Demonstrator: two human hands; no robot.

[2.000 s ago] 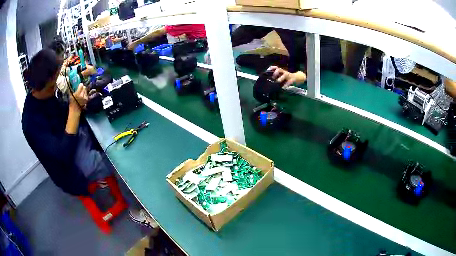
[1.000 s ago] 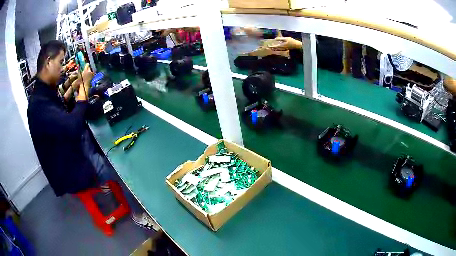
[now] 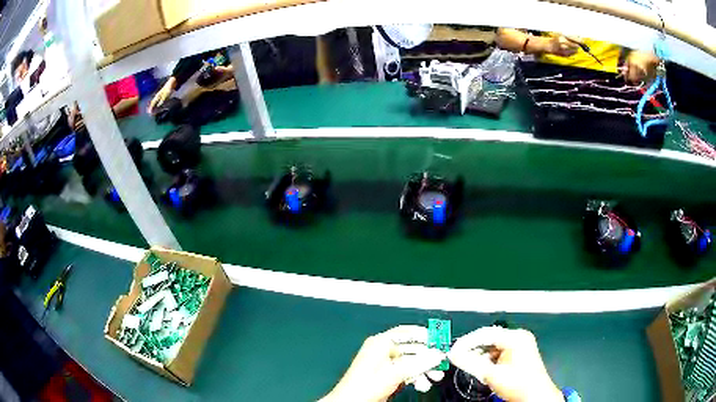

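Note:
My left hand (image 3: 395,363) holds a small green circuit board (image 3: 439,338) upright between its fingertips, at the bottom centre of the head view. My right hand (image 3: 500,363) is beside it, its fingertips pinched at the board's right edge. Whether they grip the board or a wire is too small to tell. A black chassis (image 3: 469,386) lies under my hands, mostly hidden by them and cut off by the bottom edge. A blue part (image 3: 571,394) shows at its right.
A box of loose boards (image 3: 169,314) stands left, another box (image 3: 667,353) far right. Pliers (image 3: 57,289) lie far left. Beyond the white rail (image 3: 337,287), the conveyor (image 3: 353,259) carries several chassis (image 3: 431,206). Across it, a person in yellow works over a black wire tray (image 3: 597,106).
The view has swung right. The left box and pliers now appear farther left. Both my hands, the held board and the chassis beneath have come into view.

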